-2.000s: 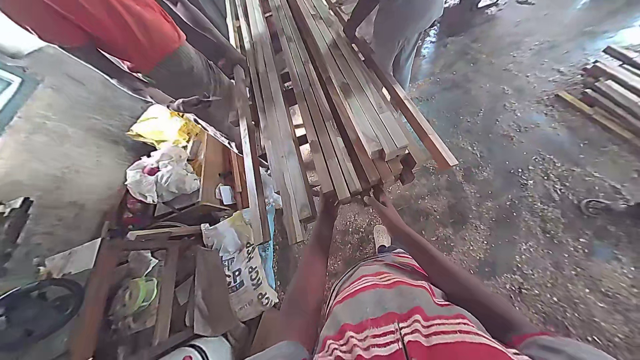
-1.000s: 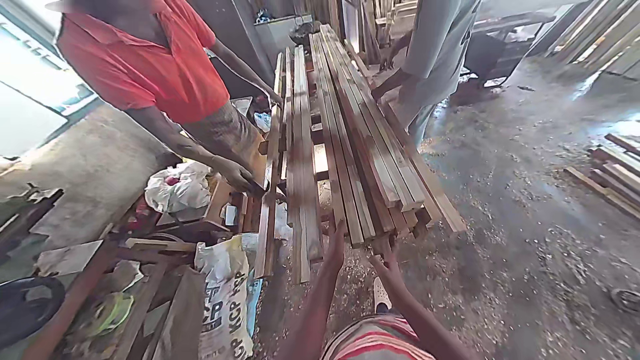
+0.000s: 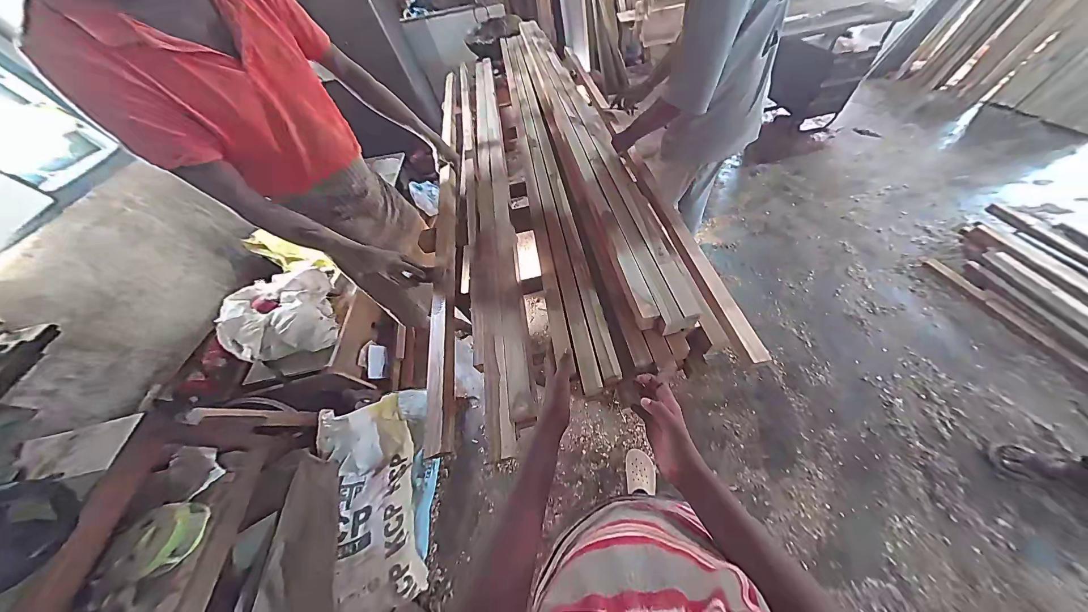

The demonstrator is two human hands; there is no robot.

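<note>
Long planed wooden boards (image 3: pixel 586 204) lie lengthwise in front of me, their near ends uneven, partly stacked at the right. My left hand (image 3: pixel 558 395) is at the near ends of the middle boards, palm side against the edge of one, fingers pointing forward. At the end of the right-hand stack is my right hand (image 3: pixel 663 416), fingers bent near the board ends; whether it grips one is unclear. A separate board (image 3: pixel 443 340) forms the left edge, beside a co-worker's hand (image 3: pixel 399 265). Another co-worker's hand (image 3: pixel 633 127) is by the right side of the boards.
A co-worker in a red shirt (image 3: pixel 255 102) stands left, another in grey (image 3: pixel 722 76) at the right. Printed sacks (image 3: pixel 374 501), a white plastic bag (image 3: pixel 276 319) and wood scraps crowd the left. More boards (image 3: pixel 1028 263) lie on the shavings-strewn floor at right.
The view has tilted up, showing more of the co-workers and the far ends of the boards. My right hand's fingers have come further into sight below the board ends.
</note>
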